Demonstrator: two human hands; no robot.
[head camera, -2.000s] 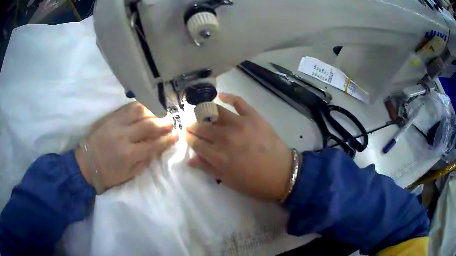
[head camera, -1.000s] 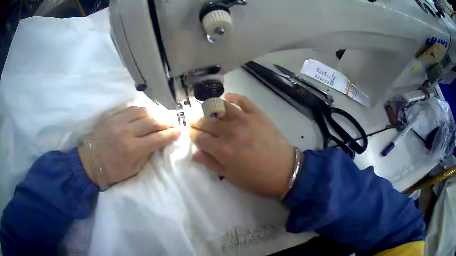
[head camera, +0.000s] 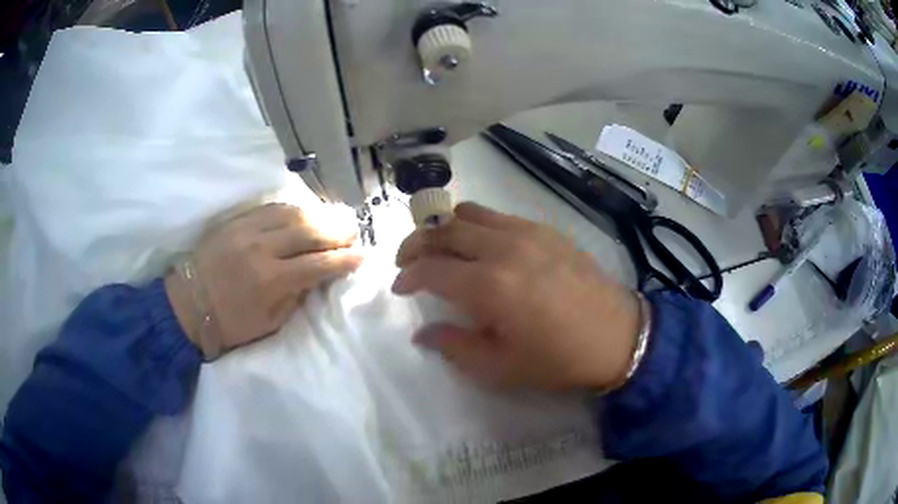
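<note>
White garment fabric (head camera: 286, 423) lies under the machine head and spreads left and towards me. My left hand (head camera: 271, 271) holds the fabric down just left of the presser foot (head camera: 367, 228), fingers close together and fingertips in the lamp glare. My right hand (head camera: 512, 295) is right of the foot, slightly blurred, with thumb and fingers apart and nothing seen in it. Its fingertips are near the fabric; contact cannot be told. The white sewing machine head (head camera: 394, 89) stands over the work. Glare hides the seam at the needle.
Black-handled shears (head camera: 620, 212) lie under the machine arm, with slim metal snips (head camera: 601, 167) and a printed white label (head camera: 650, 162) beside them. A marking pen (head camera: 778, 281) and a crinkled clear plastic bag (head camera: 871, 261) are at far right. A ruler scale (head camera: 507, 458) runs along the table's front edge.
My right hand has moved right, away from the presser foot, and its fingers have spread. My left hand stays on the fabric beside the foot. The whole view has shifted slightly.
</note>
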